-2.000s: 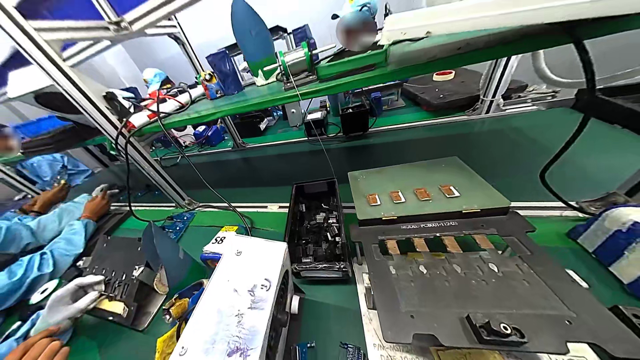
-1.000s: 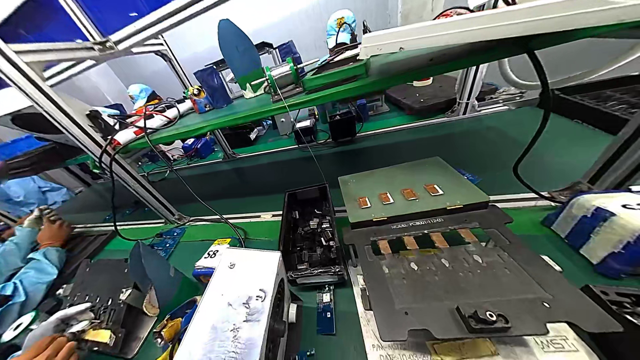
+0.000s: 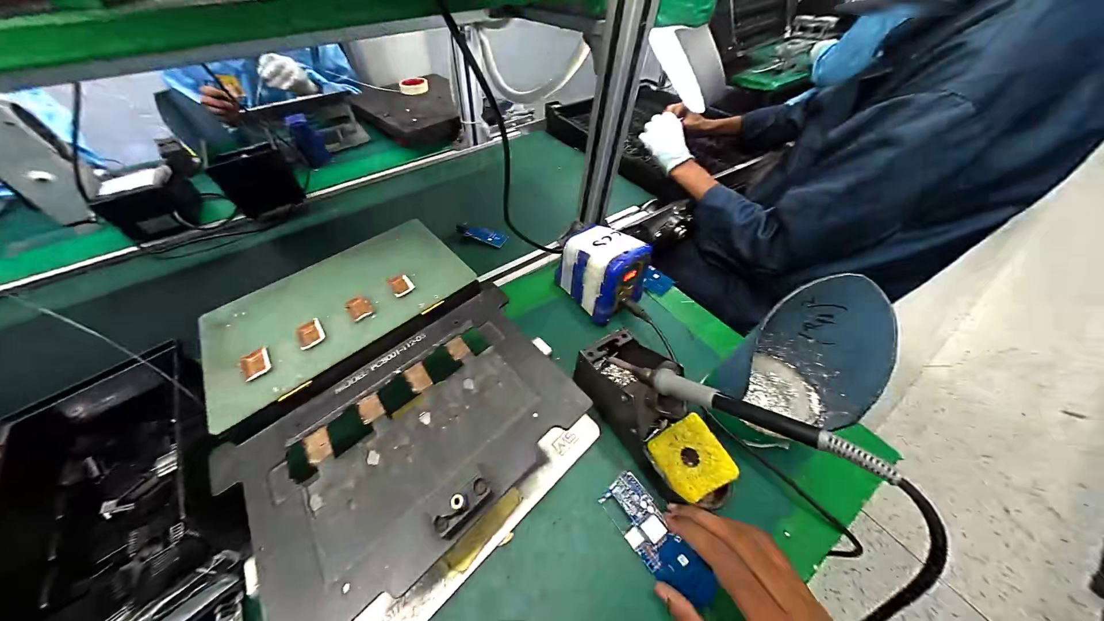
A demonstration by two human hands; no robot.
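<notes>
My right hand [image 3: 733, 561] is at the lower right, its thumb and fingers around the lower end of a blue circuit board [image 3: 660, 543] on the green mat. Just above the board, a yellow soldering sponge [image 3: 693, 458] sits on the front of a black iron stand, where a soldering iron [image 3: 716, 401] rests with its tip in the holder. To the left lies a black soldering fixture [image 3: 405, 466] with a row of slots; its green hinged lid [image 3: 336, 323] lies open and carries several copper-coloured pads. My left hand is out of view.
Behind the stand is a blue soldering station [image 3: 604, 272] with a cable. A blue cone-shaped container [image 3: 819, 345] stands at the table's right edge. A black bin of dark parts [image 3: 112, 483] is at left. A metal post [image 3: 614, 112] rises near a co-worker's gloved hand [image 3: 667, 142].
The view has swung far to the right, bringing the soldering iron, its stand and a co-worker into view. My right hand now shows at the board; neither earlier frame plainly shows it.
</notes>
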